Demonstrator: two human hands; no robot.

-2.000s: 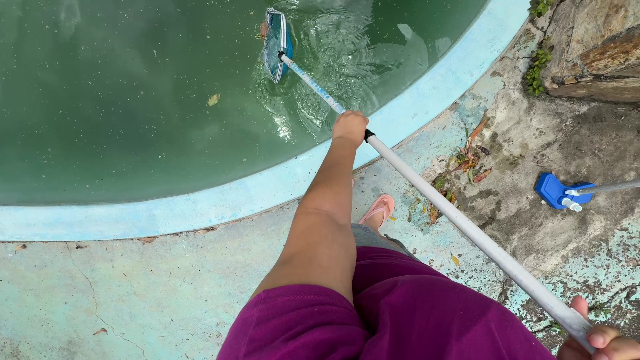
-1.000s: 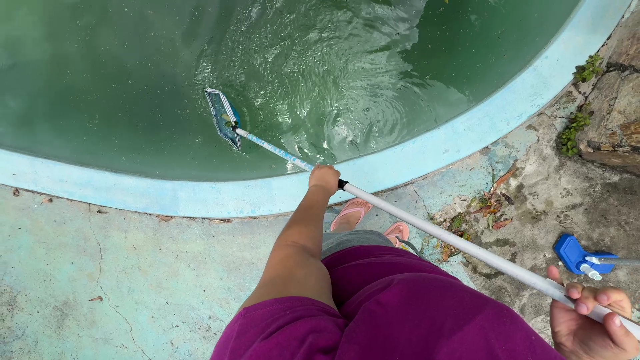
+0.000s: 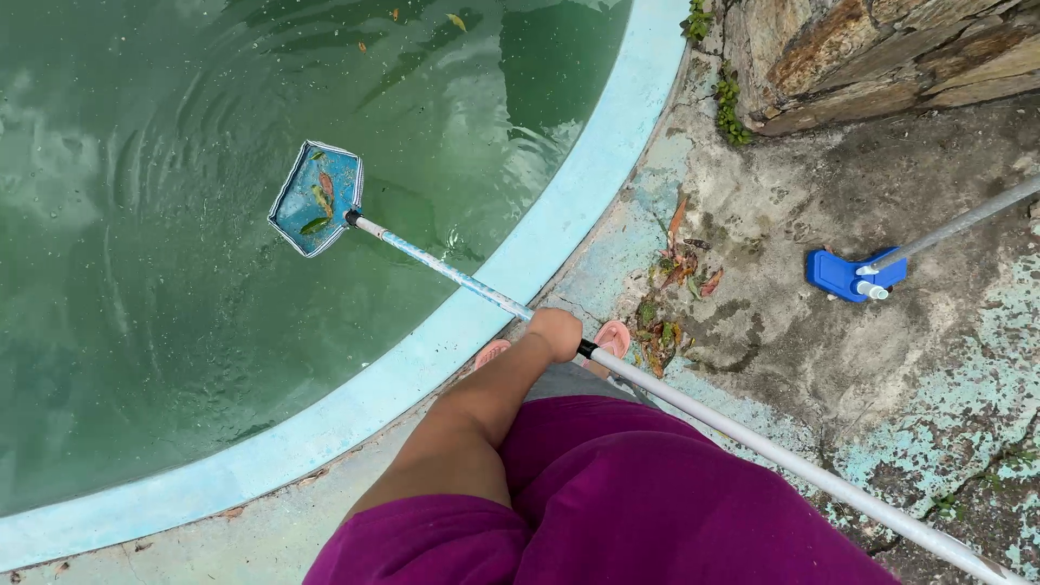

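My left hand [image 3: 556, 334] is closed around the telescopic pole [image 3: 715, 416] of a pool skimmer, just above its black collar. The pole slants from the lower right corner out over the pool edge. At its far end the blue skimmer net [image 3: 302, 195] is over the green water, with several leaves [image 3: 326, 185] and small debris lying in it. Whether the net touches the water I cannot tell. My right hand is out of the frame; the pole's near end runs off at the lower right.
The light-blue pool rim [image 3: 569, 179] curves around the green water [image 3: 203, 349]. A blue pool vacuum head [image 3: 841, 276] on a metal pole lies on the worn concrete. Fallen leaves [image 3: 658, 337] lie beside my pink flip-flop [image 3: 613, 338]. A stone wall [image 3: 877, 57] stands at the upper right.
The skimmer net has turned to show its mesh, with leaves plainly visible in it. My right hand, on the pole in the earlier frames, has gone out of view. The view has shifted.
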